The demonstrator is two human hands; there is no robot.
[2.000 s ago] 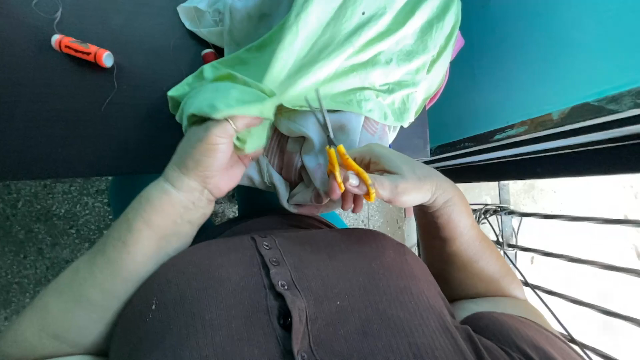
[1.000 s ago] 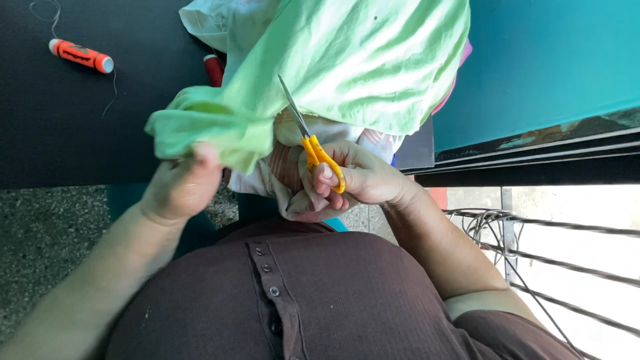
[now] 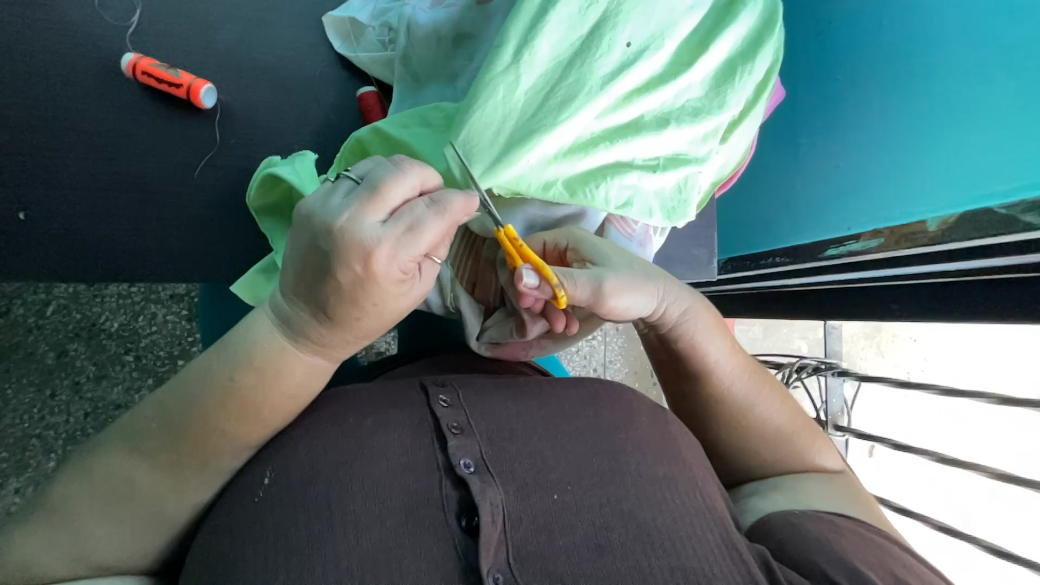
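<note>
My right hand (image 3: 589,276) holds small scissors (image 3: 520,248) with yellow handles, blades closed and pointing up and to the left. Beside the blades is my left hand (image 3: 366,244), its thumb and forefinger pinched together near the metal; whether anything thin is between them cannot be told. Light green cloth (image 3: 617,106) spreads over the dark table, and part of it shows behind and left of my left hand. Beneath the green lies whitish patterned cloth (image 3: 479,268), hanging over the table edge between my hands.
An orange thread spool (image 3: 169,80) with a loose thread end lies on the dark table (image 3: 73,187) at left. A red thread spool (image 3: 371,106) is by the cloth. A teal panel (image 3: 886,106) stands at right, above metal bars with coiled cable (image 3: 804,372).
My left hand has let go of the lifted green cloth and moved right, up to the scissor blades. The scissors, spread a little two seconds ago, are closed.
</note>
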